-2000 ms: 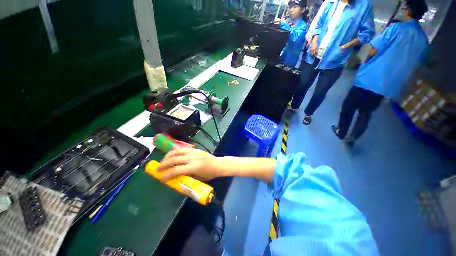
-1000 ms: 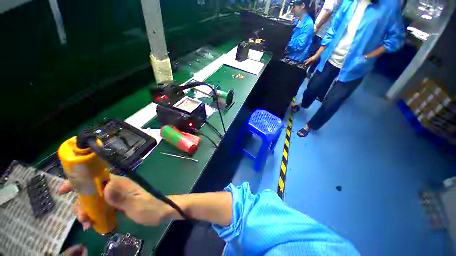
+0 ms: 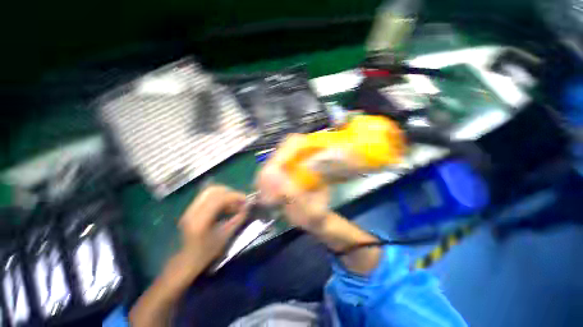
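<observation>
The frame is blurred by motion. My right hand (image 3: 291,185) is shut on the yellow-orange electric screwdriver (image 3: 358,148), its thick barrel tilted up to the right and its black cord crossing my wrist. My left hand (image 3: 208,220) is bent at the bench's front edge, its fingertips close to my right hand. A silvery phone body (image 3: 246,239) lies slanted just below both hands. Its upper end is hidden by the fingers. Whether my left hand grips it, and where the screwdriver tip is, cannot be made out.
The cream-white parts sheet (image 3: 169,131) lies behind my left hand, with a black tray (image 3: 284,105) to its right. A black phone tray (image 3: 67,284) holds several silvery phones at lower left. A black box (image 3: 380,96) stands at back right; a blue stool (image 3: 441,191) is beside the bench.
The view has swung left and down, bringing the phone tray in. The screwdriver has turned, its thick end now to the right. My left hand has come fully into view beside the phone body.
</observation>
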